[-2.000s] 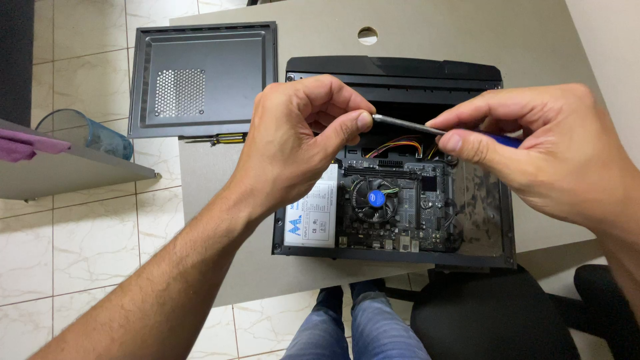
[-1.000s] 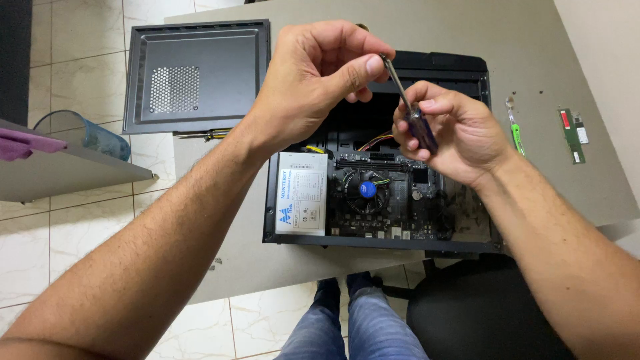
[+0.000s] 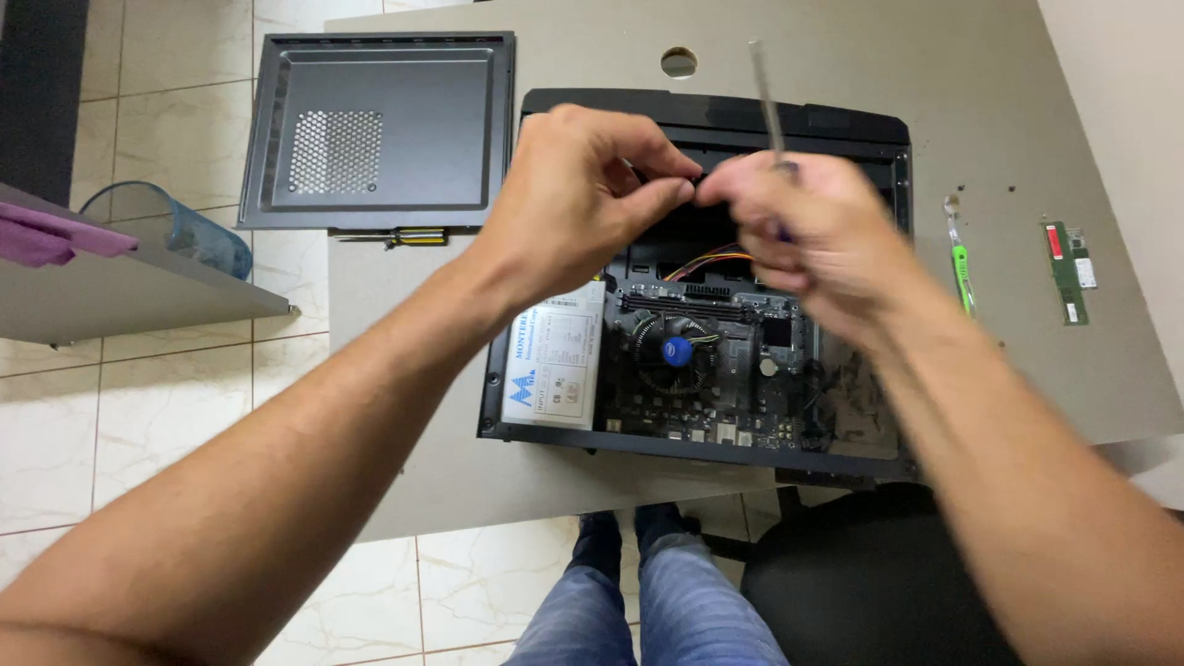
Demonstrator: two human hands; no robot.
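An open black computer case (image 3: pixel 694 444) lies on the table, showing its motherboard (image 3: pixel 731 370), a round CPU cooler fan (image 3: pixel 677 351) and a labelled power supply (image 3: pixel 555 361). Above the case, my left hand (image 3: pixel 601 194) pinches a tiny dark thing between thumb and forefinger; it is too small to name. My right hand (image 3: pixel 805 213), blurred, has its fingertips right beside that thing. It also holds a screwdriver, whose metal shaft (image 3: pixel 766 97) points up and away from the case; the handle is mostly hidden in the palm. Coloured cables (image 3: pixel 708 261) show below my hands.
The black side panel (image 3: pixel 416 129) lies at the left, with a yellow-and-black screwdriver (image 3: pixel 421 237) by its lower edge. On the right are a green-handled tool (image 3: pixel 962 277), green memory modules (image 3: pixel 1064 277) and small screws (image 3: pixel 1011 189). A black chair (image 3: pixel 879 573) stands at the near edge.
The screwdriver's tip was at my left fingertips in both earlier frames; now its shaft points away from them. My right fingertips have come up to the left ones.
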